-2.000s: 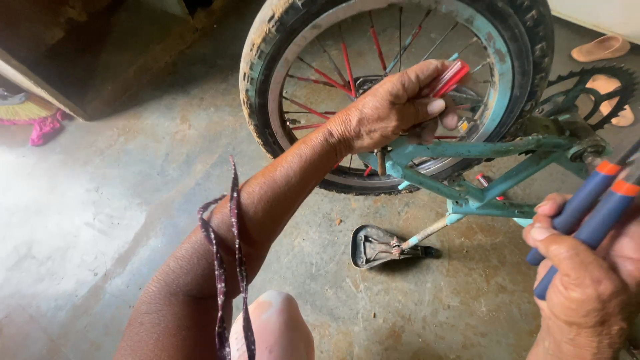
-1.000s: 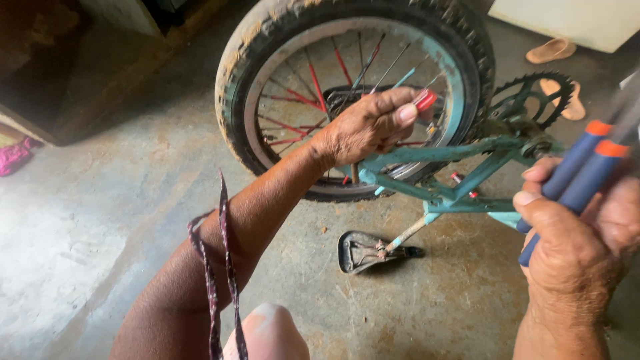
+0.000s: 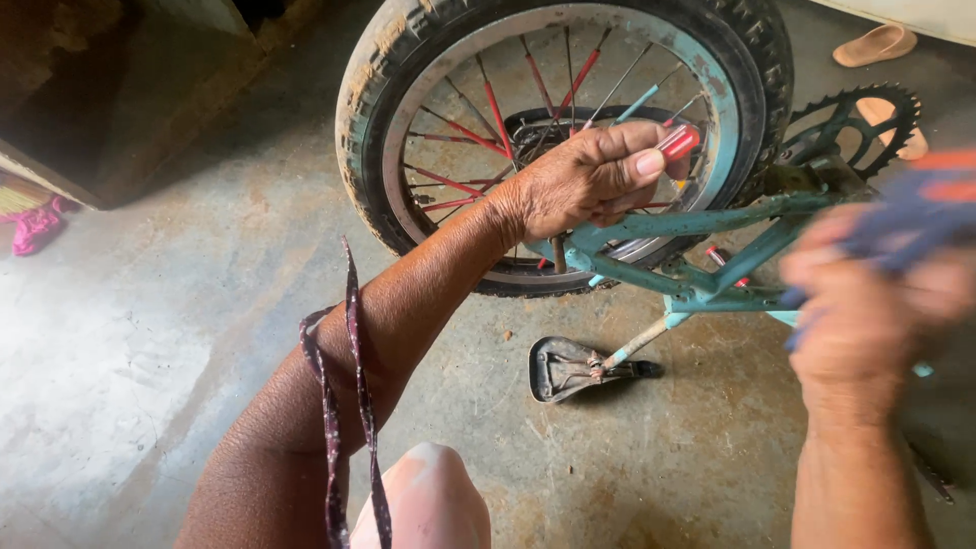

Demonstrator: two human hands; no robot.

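An upside-down bicycle with a turquoise frame (image 3: 694, 221) lies ahead, its rear wheel (image 3: 366, 137) behind my left hand. My left hand (image 3: 602, 171) holds a small red handle (image 3: 679, 142) with clear stripes between thumb and fingers, over the wheel's rim; whatever lies beyond the handle cannot be made out. On the right, my right hand (image 3: 862, 297) is closed around a blue-and-orange-handled tool (image 3: 907, 221), blurred, its kind unclear. The black bicycle saddle (image 3: 560, 370) rests low near the concrete floor, below the frame. Red and blue sleeves cover some of the spokes (image 3: 496, 107).
A toothed chainring (image 3: 903, 114) stands right of the wheel, near tan shoes (image 3: 875, 46). Another red-handled object (image 3: 724, 265) shows beyond the frame tubes. A dark wooden piece of furniture (image 3: 84, 183) is at upper left, beside pink cloth (image 3: 36, 230). My knee (image 3: 427, 496) is at the bottom.
The blue-and-orange tool in my right hand has turned and is now blurred by motion. My left hand still holds the red handle near the wheel.
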